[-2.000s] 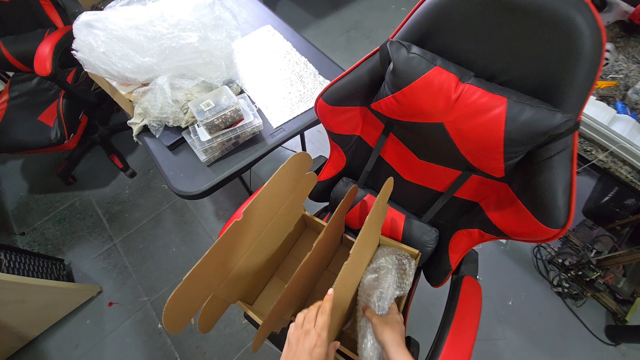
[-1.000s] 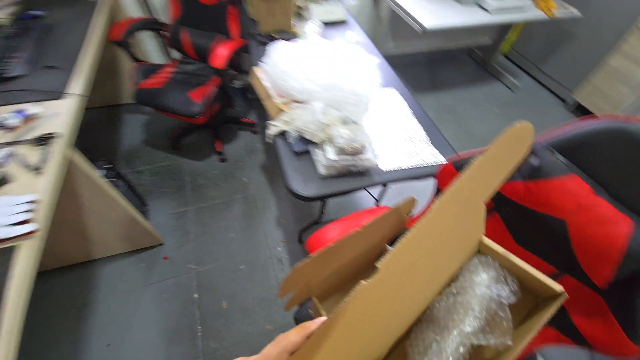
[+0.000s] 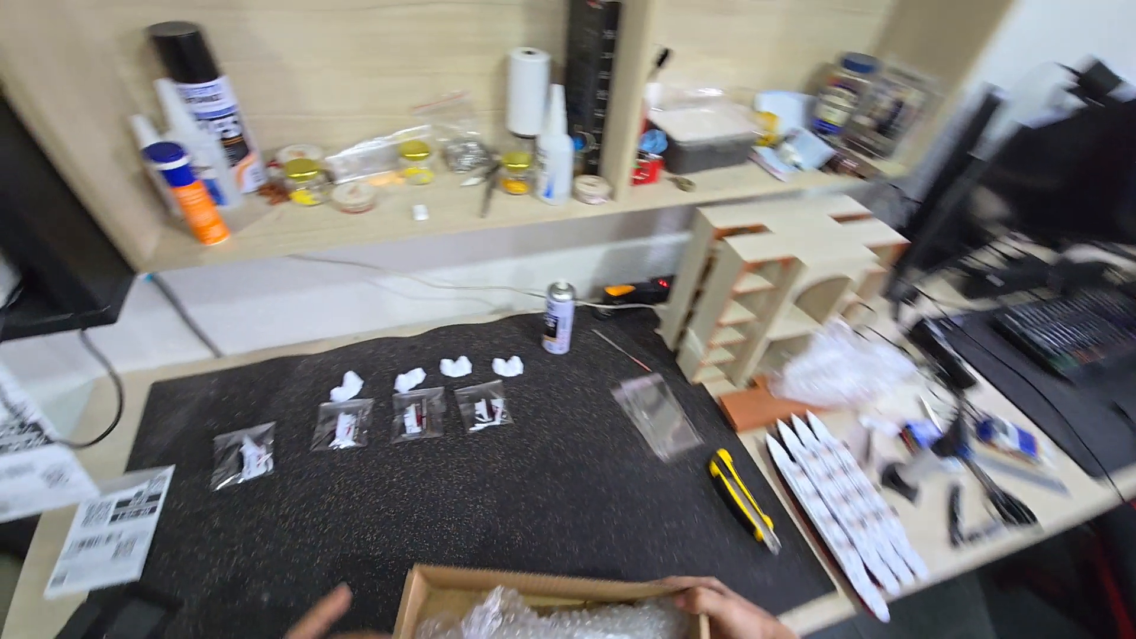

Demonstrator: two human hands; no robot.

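At the bottom edge of the view, an open cardboard box (image 3: pixel 532 581) holds bubble wrap (image 3: pixel 568 621). My right hand (image 3: pixel 732 612) grips the box's right end, its fingers over the rim. Left of the box is my left hand (image 3: pixel 328 617), blurred and partly cut off, fingers apart and touching nothing visible. On the black mat (image 3: pixel 532 506) beyond lie several small clear bags with white parts, such as one bag (image 3: pixel 486 406), and white pieces (image 3: pixel 456 366) behind them. A yellow utility knife (image 3: pixel 744 501) and empty clear bags (image 3: pixel 657 415) lie at the mat's right.
White elongated parts (image 3: pixel 843 510) lie right of the mat, near a wooden model structure (image 3: pixel 781 275). A spray can (image 3: pixel 558 318) stands at the mat's back. The shelf (image 3: pixel 497 213) above carries bottles and jars. Printed labels (image 3: pixel 111 532) lie at left; a keyboard (image 3: pixel 1074 319) sits at right.
The view has swung from the gaming chair and folding table to the workbench. The box's flaps, raised earlier, are out of sight. My left hand has come away from the box.
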